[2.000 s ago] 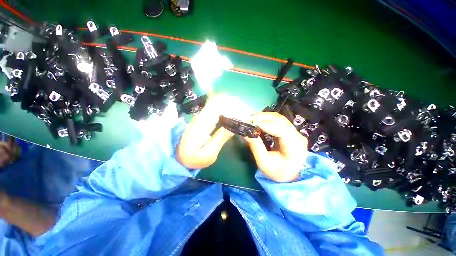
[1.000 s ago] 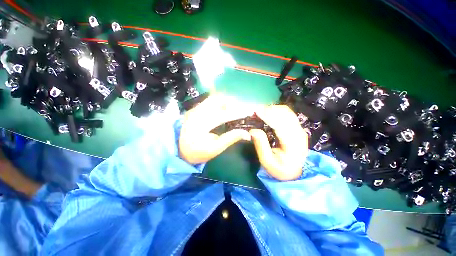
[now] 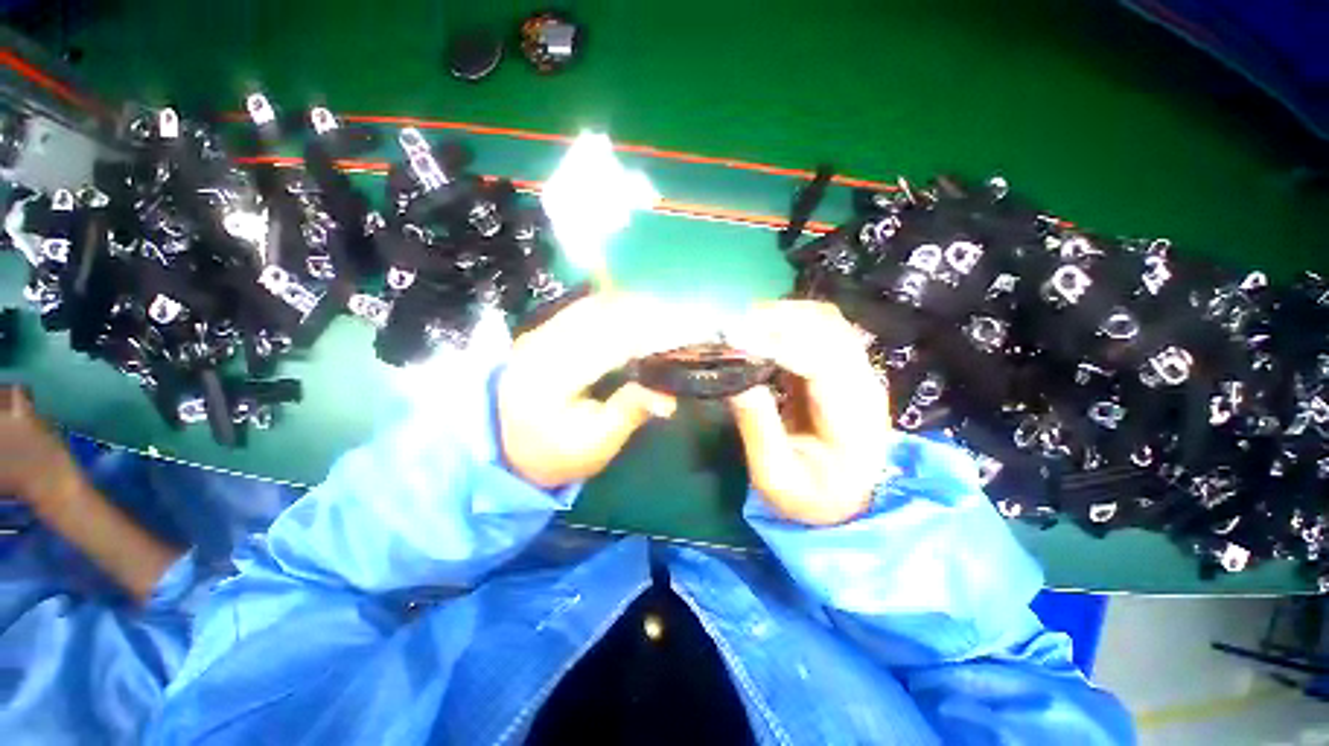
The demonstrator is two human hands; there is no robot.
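A dark round watch case, seen nearly edge-on, is held between both hands in front of my chest. My left hand grips its left side, thumb on the near edge. My right hand grips its right side the same way. Glare washes out the upper fingers of both hands, so their exact placing is hidden. Black straps with silver buckles lie heaped to the left and to the right of my hands.
A glaring white patch lies beyond my hands on the green mat. Beyond the orange lines lie a dark disc and an opened-looking round watch part. Another person's arm is at the lower left.
The part was tilted with its flat side showing, then was mostly covered by my fingers; now it is level, near edge towards me, gripped on both sides. The neighbour's arm has shifted.
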